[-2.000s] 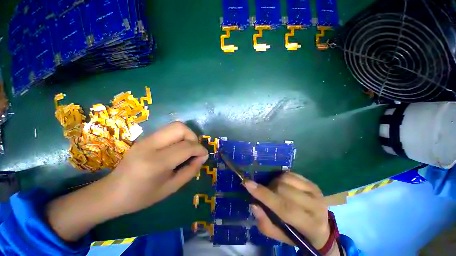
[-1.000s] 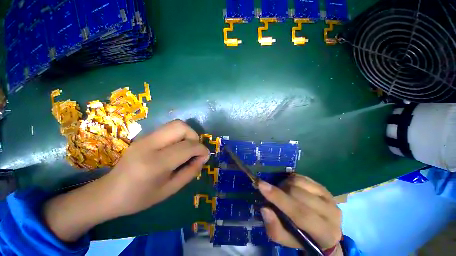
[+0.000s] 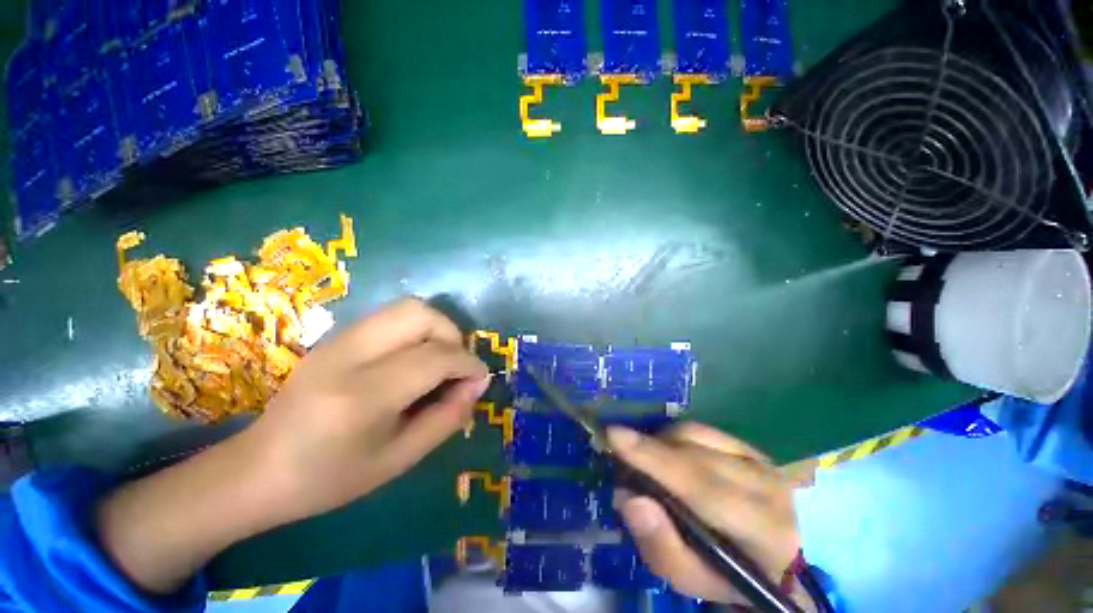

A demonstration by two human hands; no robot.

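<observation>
A blue PCB panel (image 3: 554,434) lies on the green mat, with orange flex cables (image 3: 487,485) sticking out along its left edge. My right hand (image 3: 707,509) holds the black soldering iron (image 3: 671,509); its thin tip lies over the upper left board, near the top flex cable. My left hand (image 3: 360,407) has thumb and forefinger pinched just left of the top flex cable. A short bit of thin solder wire (image 3: 499,376) shows at the fingertips. My right hand covers the panel's lower right part.
A pile of loose flex cables (image 3: 228,323) lies at left. A stack of bare panels (image 3: 168,102) is upper left, a finished panel (image 3: 629,42) top centre, the fume fan (image 3: 917,162) upper right. Below it lies a white tub (image 3: 1001,323). A blue sleeve (image 3: 1049,437) shows at the right edge.
The view has shifted slightly. The iron tip has moved a little around the board's top left corner. My left hand keeps its pinch beside the top flex cable.
</observation>
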